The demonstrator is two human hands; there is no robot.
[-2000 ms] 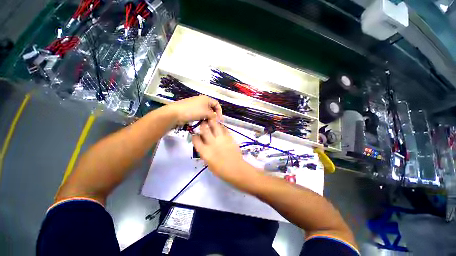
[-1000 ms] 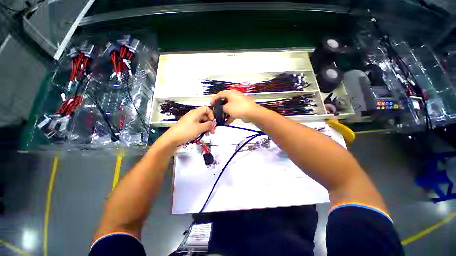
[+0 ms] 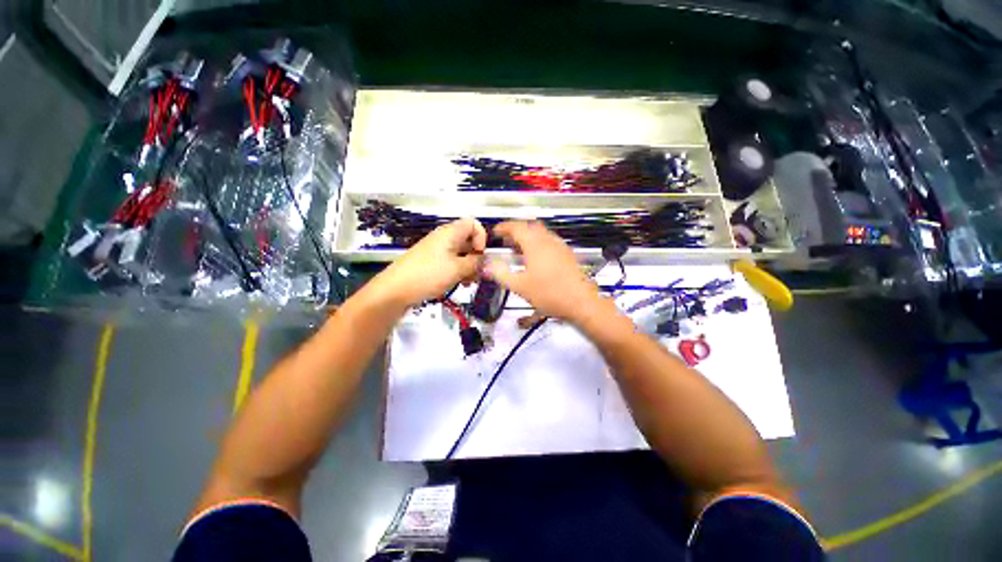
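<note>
My left hand [image 3: 445,263] pinches the wire harness near the back edge of the white board. My right hand [image 3: 538,269] is close beside it, fingers bent, at the black tape roll [image 3: 489,299], which hangs below the fingers; the exact grip is blurred. Red leads with a black block [image 3: 471,339] hang below my left hand. A long black cable branch [image 3: 491,384] runs down to the board's front edge. Harness branches with dark connectors [image 3: 668,325] lie at the right of the board.
The white layout board [image 3: 527,423] lies in front of the cream tray [image 3: 412,121], which holds wire bundles. A red ring [image 3: 694,350] and a yellow handle [image 3: 763,285] are at the right. Bagged harnesses [image 3: 225,209] lie at the left, spare tape rolls [image 3: 750,159] behind right.
The black tape roll, raised in my right hand a second ago, now hangs lower between the hands. My right hand has turned over near the left. The view has shifted slightly.
</note>
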